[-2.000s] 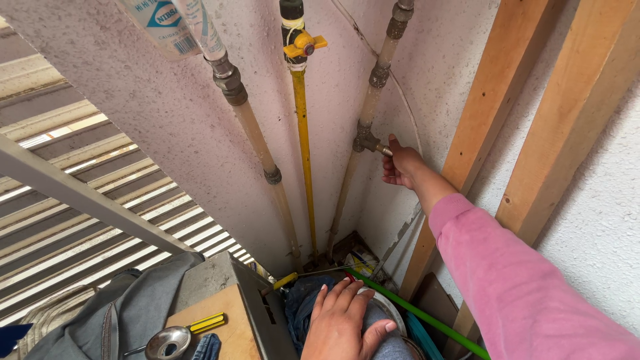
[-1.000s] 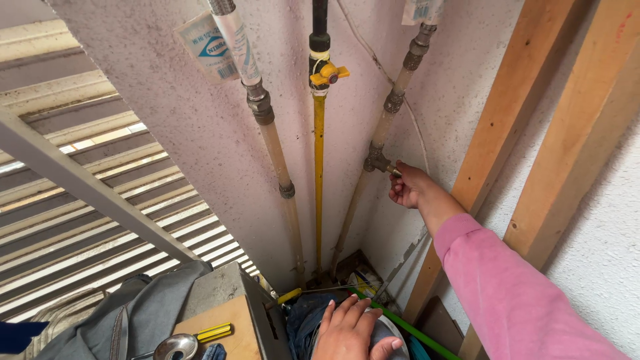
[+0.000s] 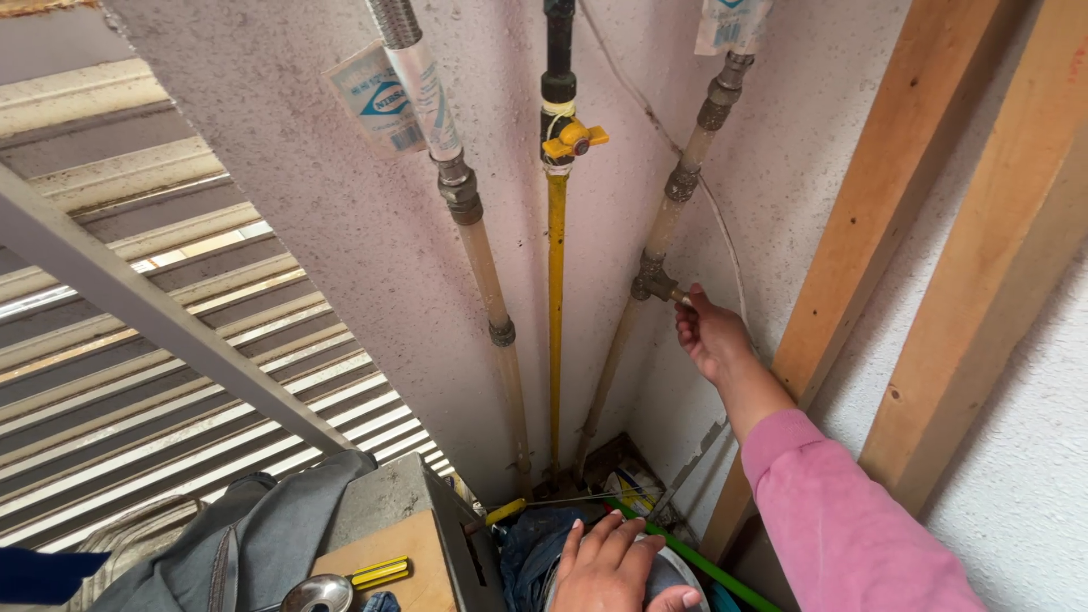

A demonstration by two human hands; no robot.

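My right hand (image 3: 712,333), in a pink sleeve, has its fingertips closed around a small metal fitting (image 3: 680,296) on the side of a tee valve (image 3: 651,279) in the right-hand pipe (image 3: 612,365). With fingers spread, my left hand (image 3: 605,565) rests palm down on a grey, rounded thing at the bottom, partly hidden under it. A yellow pipe (image 3: 556,340) with a yellow-handled valve (image 3: 576,140) runs down the middle of the wall. Left of it stands another pale pipe (image 3: 483,272), joined above to a braided hose (image 3: 395,21).
Wooden beams (image 3: 850,204) lean at the right. A slatted metal panel (image 3: 170,340) fills the left. Lower left, a grey cloth (image 3: 255,527) lies near a board (image 3: 408,544) bearing a yellow-handled screwdriver (image 3: 381,573) and a round metal part (image 3: 316,593). A green rod (image 3: 697,557) slants beside my left hand.
My right hand stays at the fitting, its fingers slightly shifted. My left hand remains resting at the bottom. The view has shifted a little.
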